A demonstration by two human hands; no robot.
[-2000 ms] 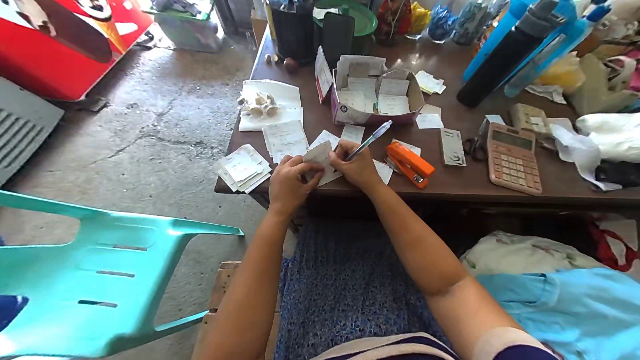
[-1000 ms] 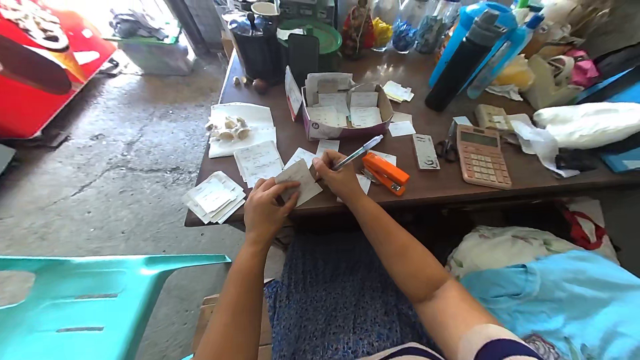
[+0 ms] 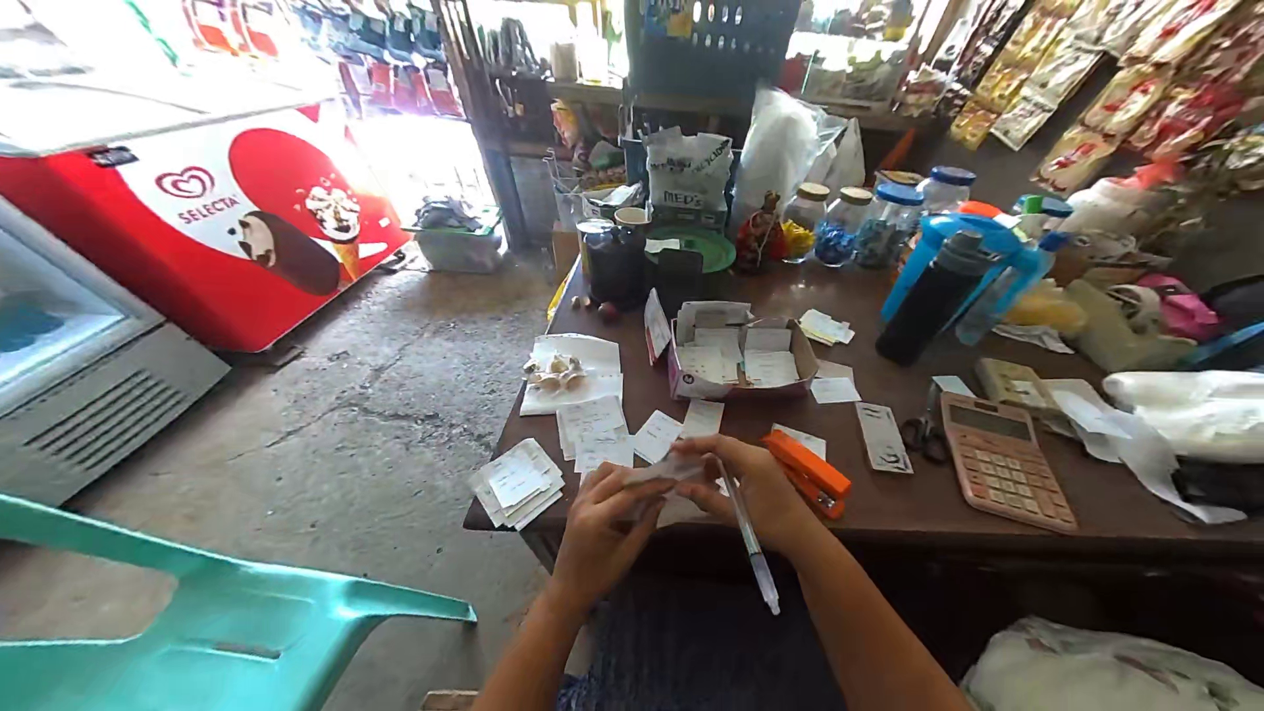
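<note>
My left hand (image 3: 607, 528) holds small paper slips (image 3: 664, 472) at the table's front edge, and my right hand (image 3: 755, 486) pinches their right side. A clear-barrelled pen (image 3: 756, 565) lies in my right hand, its lower end pointing down toward my lap. Just right of that hand is an orange stapler (image 3: 808, 474). Behind my hands stands an open cardboard box (image 3: 746, 390) with written slips inside. More slips (image 3: 595, 433) lie to the left, beside a fanned stack of slips (image 3: 518, 484) at the table corner.
Garlic bulbs (image 3: 555, 371) rest on white paper. A calculator (image 3: 1005, 462), scissors (image 3: 924, 439) and a black bottle (image 3: 930, 301) are on the right. Lidded jars (image 3: 847, 229) stand at the back. A turquoise plastic chair (image 3: 247, 602) is at the lower left.
The pen pointed up and right above my right hand; it now points down below it. Both hands have come together on the slips. The view has tilted up.
</note>
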